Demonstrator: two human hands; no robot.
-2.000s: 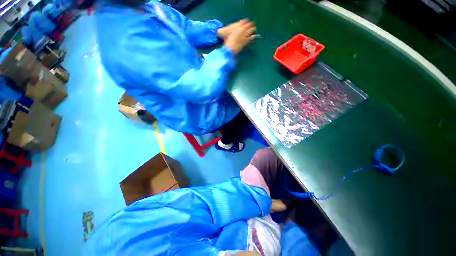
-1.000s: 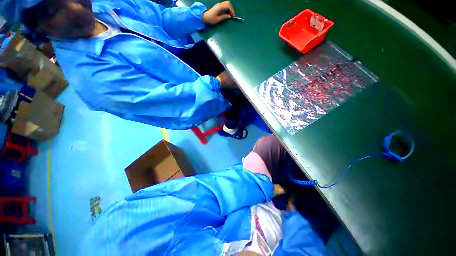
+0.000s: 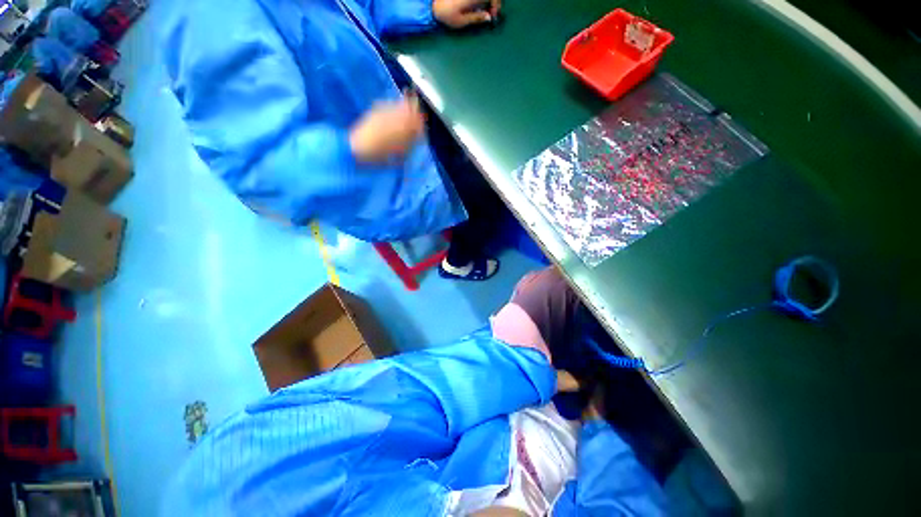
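Note:
My left hand [image 3: 569, 382] shows only as a small strip of skin past its blue cuff, low beside the bench edge. My right hand [image 3: 594, 404] is a dim, partly hidden patch close to it. Shadow hides the fingers of both, and I cannot tell if they hold anything. Nearest on the green bench [image 3: 727, 414] lies a silver see-through sheet [image 3: 576, 207] with scattered small red parts [image 3: 661, 162]. A red open bin [image 3: 618, 56] stands beside the sheet's far edge. A blue coiled cord with a loop [image 3: 806, 288] lies on the bench and hangs over its edge.
Another person in a blue smock [image 3: 273, 111] sits at the bench at upper left, one hand on the bench, the other blurred. An open brown carton [image 3: 321, 338] is on the floor beside me. More cartons [image 3: 76, 237] and red stools [image 3: 38, 434] stand at far left.
The other person has leaned back; one hand has lifted from beside the bench edge and is blurred. The view has shifted slightly. My hands stay low by the bench edge.

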